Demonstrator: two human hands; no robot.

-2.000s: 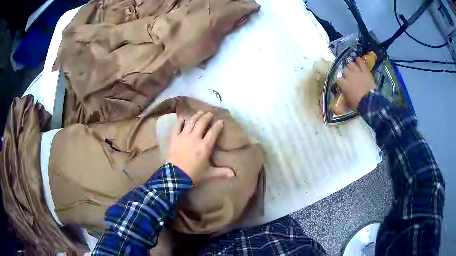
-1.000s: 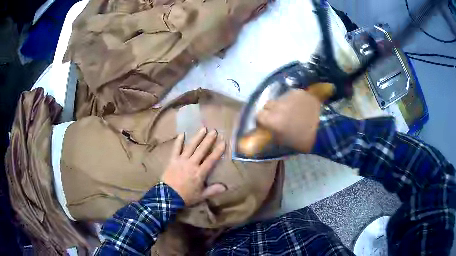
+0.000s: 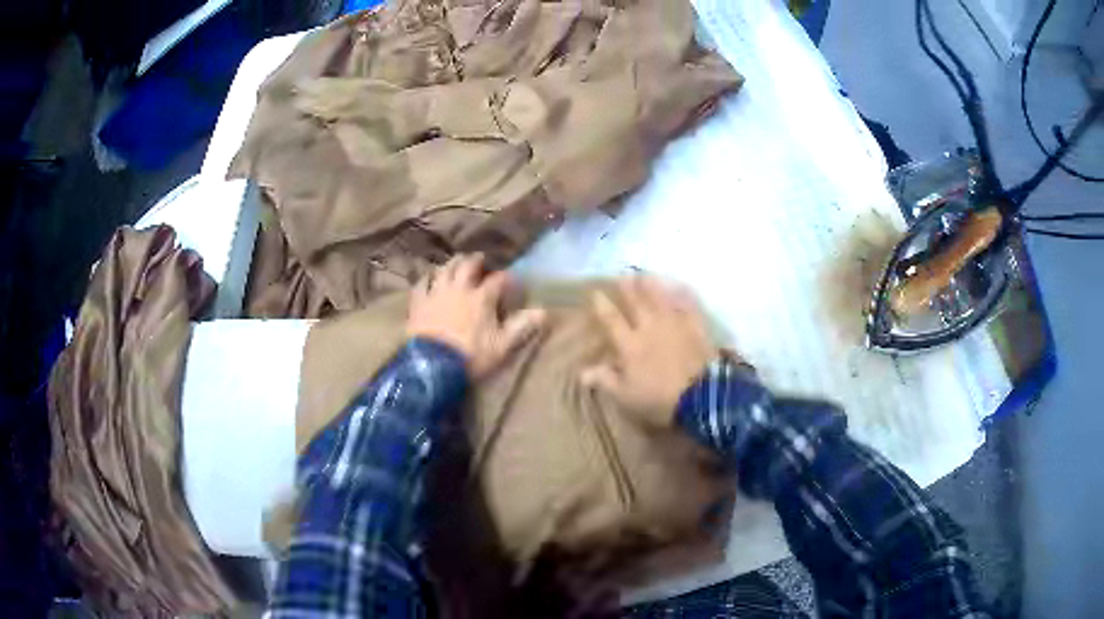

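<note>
A brown garment piece [image 3: 545,472] lies over the white padded sleeve board [image 3: 242,423]. My left hand [image 3: 466,317] rests at the piece's far edge, fingers pointing away and thumb apart. My right hand [image 3: 654,345] is blurred, on the right part of the same piece, fingers spread. Whether either hand pinches the cloth is hard to see. Folds run in the cloth between and below the hands. The steam iron [image 3: 942,272] with its yellow-brown handle stands on its rest at the right, with no hand on it.
A crumpled brown bundle [image 3: 484,145] lies at the far side of the white table cover [image 3: 775,206]. Long brown folds [image 3: 127,423] hang over the board's left end. Dark cables rise behind the iron. Speckled floor shows at the lower right.
My right hand has let go of the iron, now on its rest, and has moved onto the cloth. The piece has shifted right, baring more white board. The pale patch no longer shows.
</note>
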